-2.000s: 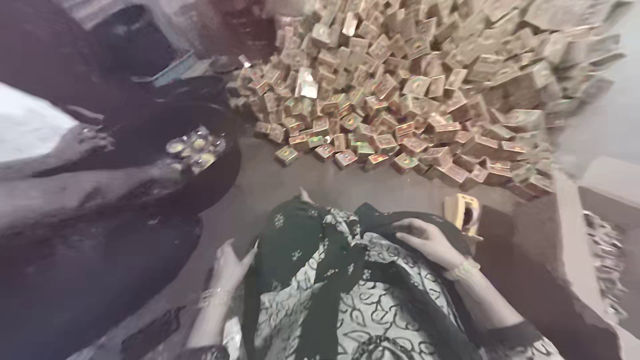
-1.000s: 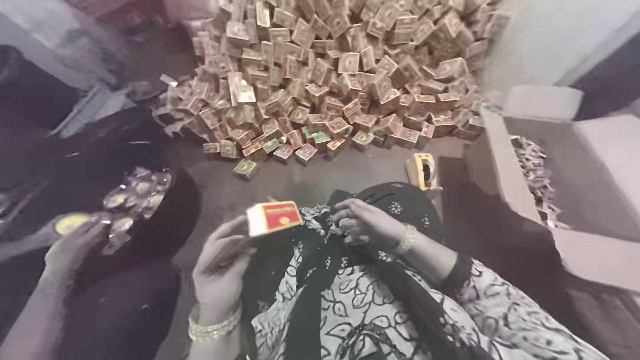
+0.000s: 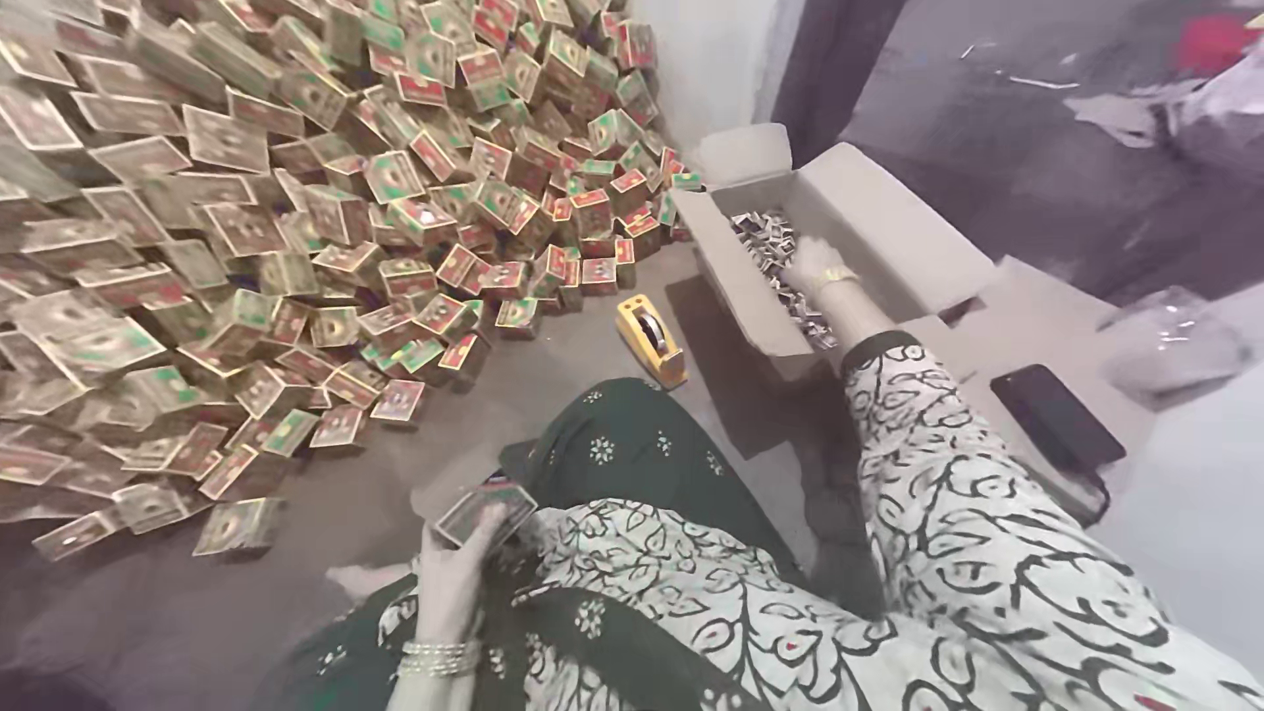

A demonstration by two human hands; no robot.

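Over my lap, my left hand (image 3: pixel 462 568) grips a small printed cardboard box (image 3: pixel 486 512), thumb across its face. My right hand (image 3: pixel 820 269) reaches into an open cardboard carton (image 3: pixel 736 286) on the right and touches the small light and dark pieces (image 3: pixel 765 242) heaped inside; its fingertips are partly hidden, so whether it holds any cannot be told. A large pile of small printed boxes (image 3: pixel 395 178), red, green and brown, fills the left and upper left. Between the pile and the carton stands a yellow tape dispenser (image 3: pixel 654 341).
Right of my arm, a dark smartphone (image 3: pixel 1059 417) lies on a flat cardboard sheet (image 3: pixel 1027 336). Beyond it is a clear plastic bag (image 3: pixel 1175 341). A pale wall (image 3: pixel 716 69) rises behind the carton. At the upper right edge, another person's hand (image 3: pixel 1116 117) shows.
My right hand has gone from my lap into the carton. My left hand, empty two seconds ago, has a small box, seen in it one second ago too. The view has swung right.
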